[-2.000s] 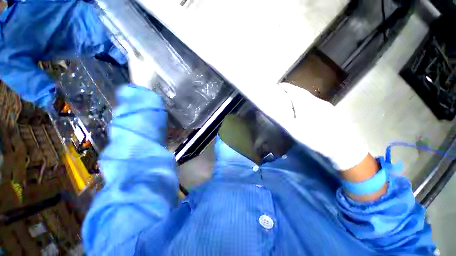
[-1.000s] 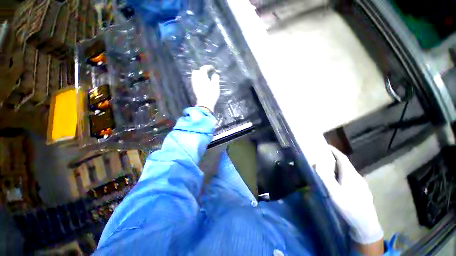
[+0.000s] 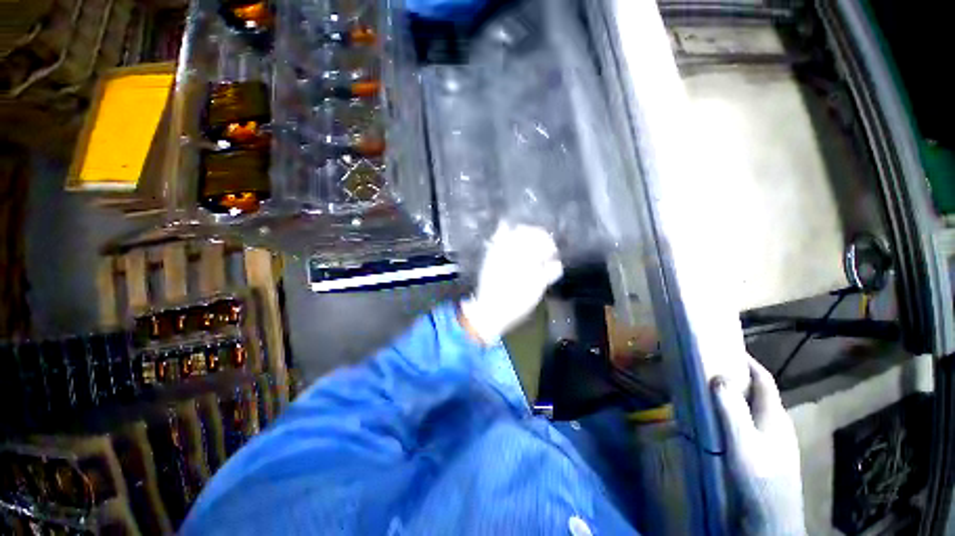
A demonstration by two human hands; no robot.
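A clear blister tray (image 3: pixel 513 136), blurred and shiny, lies left of the pale metal rail (image 3: pixel 670 209). My left hand (image 3: pixel 515 274), white-gloved, has its fingers curled at the tray's near edge and appears closed on it; the fingertips are hard to see. My right hand (image 3: pixel 762 445), also white-gloved, rests by the rail's right side near the bottom, fingers slightly apart and holding nothing visible. Another clear tray (image 3: pixel 403 157) with orange-and-black wound coils (image 3: pixel 236 183) stands to the left.
Another person's blue sleeve (image 3: pixel 445 8) shows at the top. A yellow-topped box (image 3: pixel 126 128) and brown partition boxes (image 3: pixel 194 274) are at left. A silver-edged dark bar (image 3: pixel 385 274) lies below the coil tray. A black parts box (image 3: pixel 883 461) is at lower right.
The view has swung left. My left hand has moved from over the clear tray to its near edge. The other person's arms have mostly left the view. My right hand stays by the rail.
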